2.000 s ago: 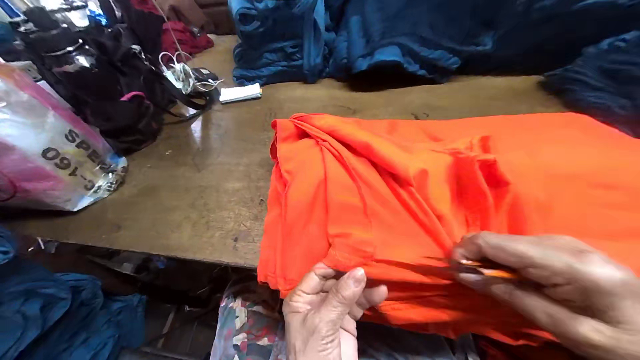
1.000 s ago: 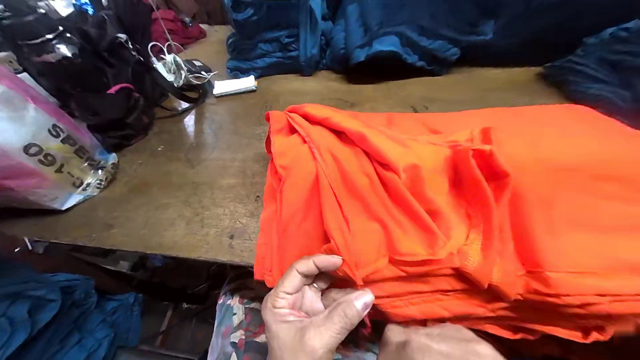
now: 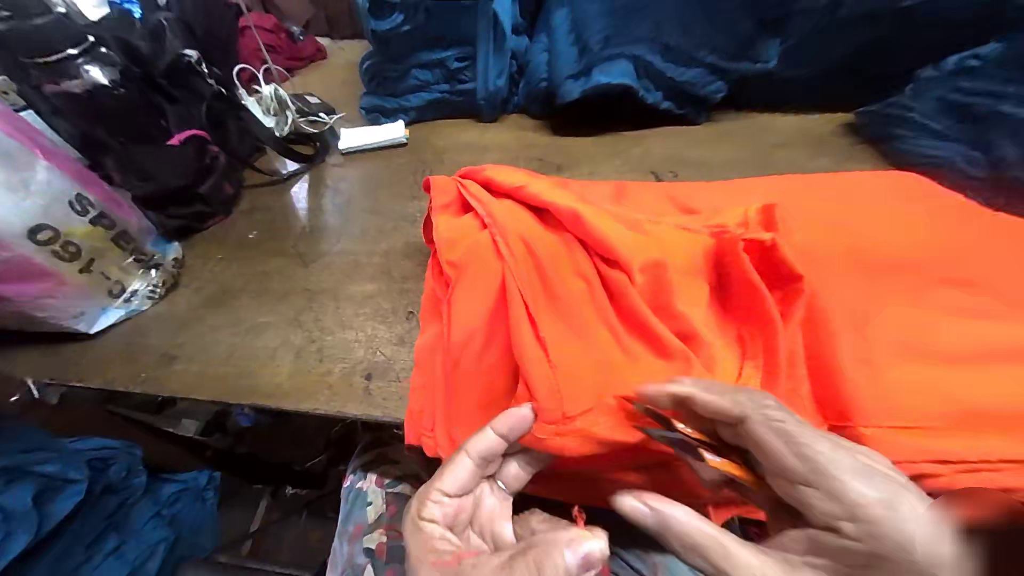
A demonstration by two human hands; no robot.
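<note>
Orange fabric [image 3: 608, 296], folded in a thick stack with a rumpled top layer, lies along the front of a wooden table. My left hand [image 3: 496, 512], with a ring on one finger, is palm up at the fabric's front edge; its raised fingertip is by the hem, and a small bit of orange thread shows by the thumb. Whether it pinches anything is unclear. My right hand [image 3: 784, 480] holds small thread snips [image 3: 696, 448] with dark blades and orange handles, the tips pointing left over the front edge. Motion blurs this hand.
On the wooden table [image 3: 304, 296] are a black bag [image 3: 152, 136], a printed plastic bag [image 3: 72, 232], a white cable [image 3: 280, 104], a small white block-shaped object [image 3: 373, 137] and dark red cloth [image 3: 276, 44]. Blue fabric [image 3: 624, 64] is piled behind; more blue fabric [image 3: 96, 496] lies lower left.
My right hand has risen from the bottom edge of the view, and the snips show again. My left hand stays by the fabric's front edge, its fingers more spread.
</note>
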